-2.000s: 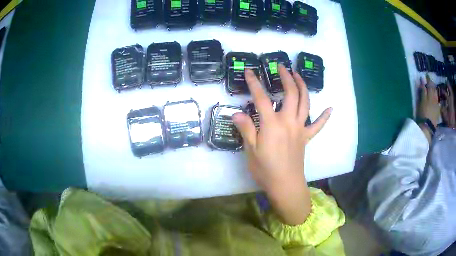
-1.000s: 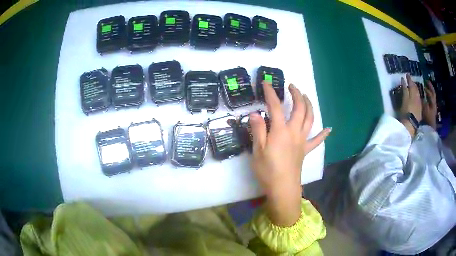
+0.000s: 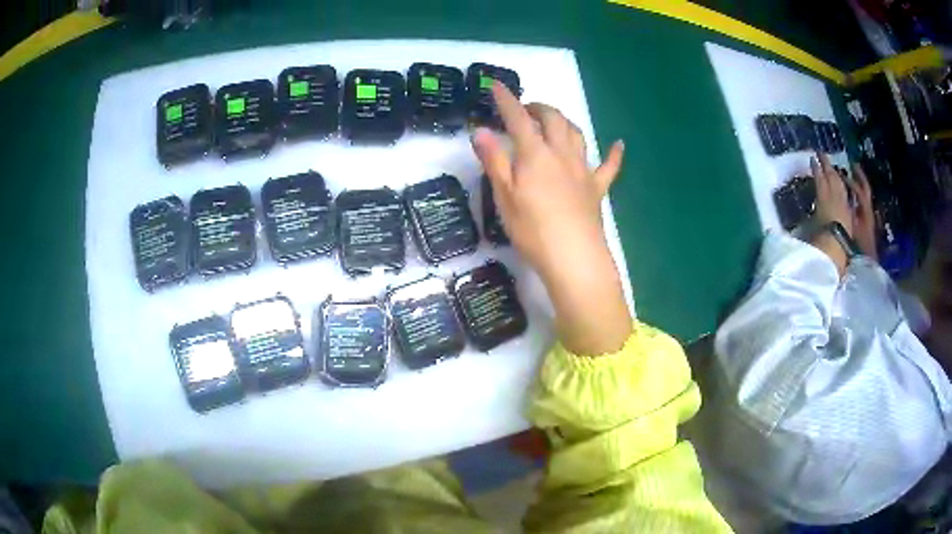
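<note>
Black smartwatch units without straps lie face up in three rows on a white foam board (image 3: 438, 417). The back row, such as one watch (image 3: 373, 107), shows green blocks beside small text. The middle row watches (image 3: 298, 219) and front row watches (image 3: 354, 342) show small pale text lines; some front ones have white glare. My right hand (image 3: 548, 172) has its fingers spread, a fingertip at the rightmost back-row watch (image 3: 493, 96). It holds nothing and partly hides the rightmost middle-row watch (image 3: 497, 214). My left hand is out of the picture.
The green mat (image 3: 668, 188) surrounds the board, with yellow edge tape (image 3: 720, 29) beyond. At the right, a neighbour in a pale smock (image 3: 835, 386) has both hands over watches on another white board (image 3: 731, 89). My yellow sleeve (image 3: 616, 428) reaches over the near right edge.
My right hand has moved from the middle row's right end to the back row's. Several middle-row screens changed from green blocks to text lines. The view has shifted, so the board sits farther left.
</note>
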